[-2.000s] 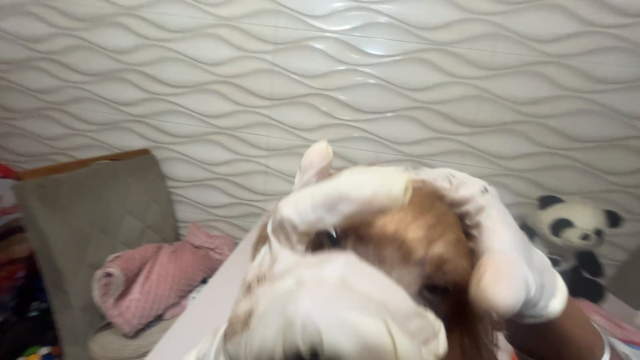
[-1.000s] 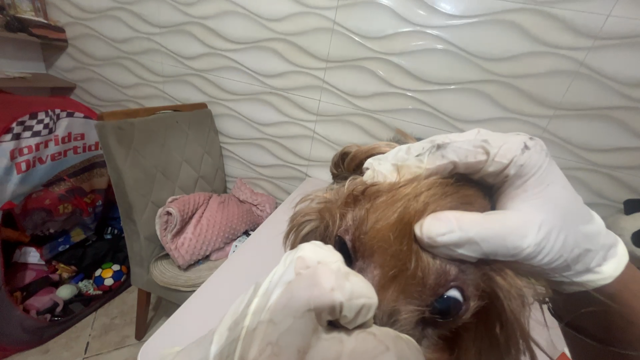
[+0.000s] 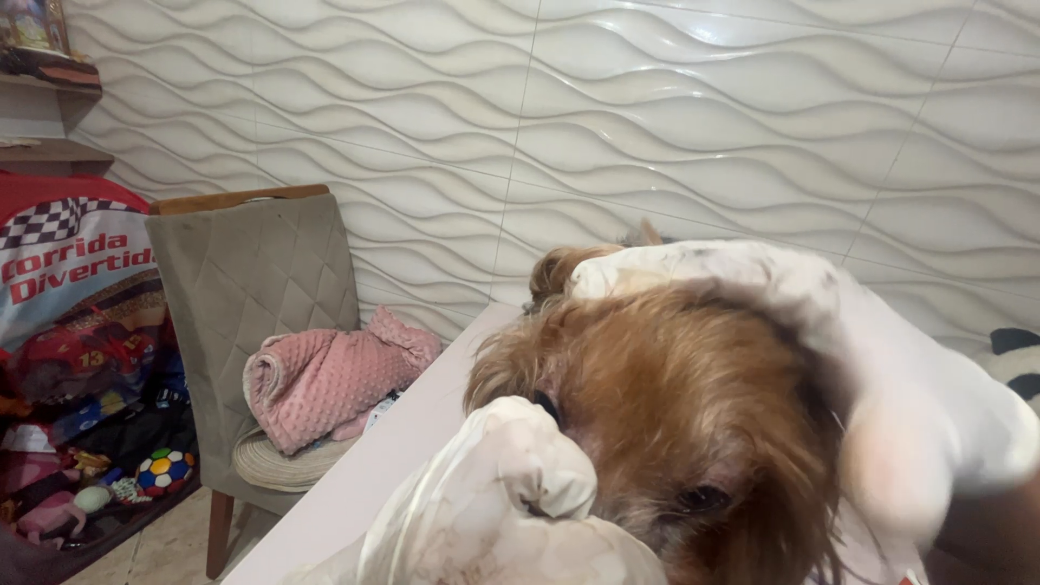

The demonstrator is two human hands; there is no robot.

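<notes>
A dog with long reddish-brown hair has its head (image 3: 666, 398) close to the camera, over a pale tabletop (image 3: 390, 479). My left hand (image 3: 520, 504), in a stained whitish glove, is closed about the dog's muzzle, which it mostly hides. Its knuckles lie just below one eye of the dog. My right hand (image 3: 845, 349), in a similar glove, curves over the back and side of the dog's head, with the thumb lowered beside the cheek. Behind the fingers of that hand, more brown hair (image 3: 552, 272) shows.
A grey padded chair (image 3: 260, 268) beside the table holds a rolled pink blanket (image 3: 333, 382) on a round beige cushion (image 3: 276, 463). At far left stands a red toy bin (image 3: 81, 268) with several toys. Behind is a wavy tiled wall (image 3: 406, 122); a panda plush (image 3: 1016, 366) shows at the right edge.
My right thumb has moved off the dog's forehead to the side of its head. The dog's face has tipped downward. Two seconds ago my left fingers reached across its brow.
</notes>
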